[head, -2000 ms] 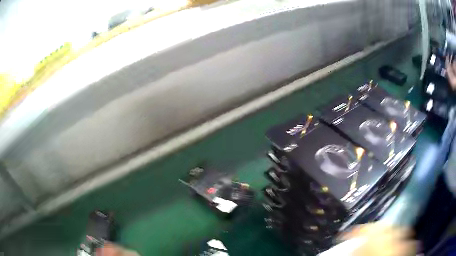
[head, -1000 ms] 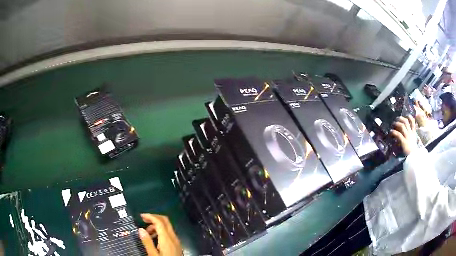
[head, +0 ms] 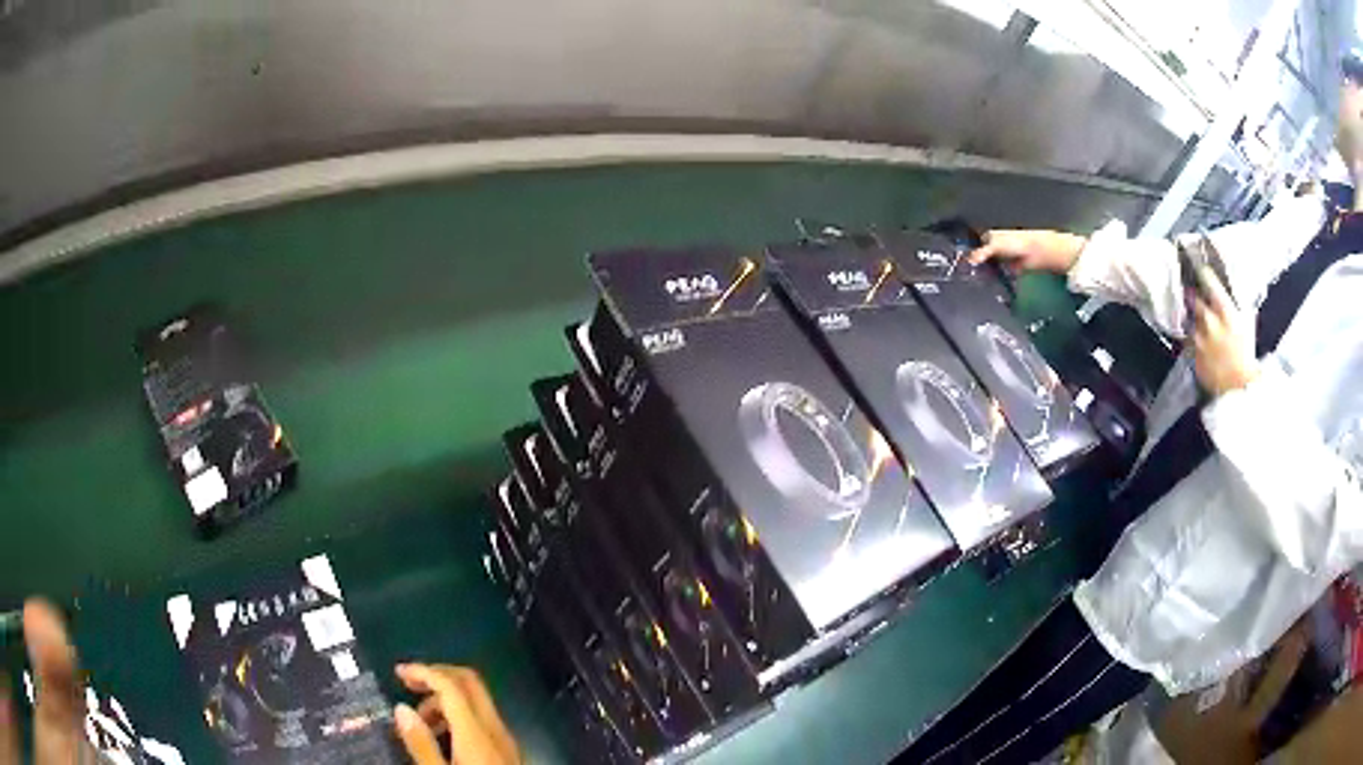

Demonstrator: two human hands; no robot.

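Note:
A black retail box (head: 284, 673) lies flat at the bottom left, text side up, with white tabs at its far edge and a small white label. My right hand (head: 456, 720) is at its right edge, fingers slightly bent and fingertips at the box side, not closed around it. My left hand (head: 53, 691) is at the lower left corner, blurred and cut off by the picture's edge. Its fingers look apart, with nothing seen between them. White scraps (head: 112, 728) lie between my left hand and the box.
Another black box (head: 217, 419) lies text side up on the green bench (head: 404, 359). Overlapping rows of stacked boxes (head: 777, 448) stand right of centre, ring picture up. A person in a white coat (head: 1196, 508) reaches to the far row. A grey metal wall (head: 598, 75) runs behind.
My left hand has come into view at the lower left. My right hand stays by the box. The neighbouring person has come closer, one hand now at the far stacked row.

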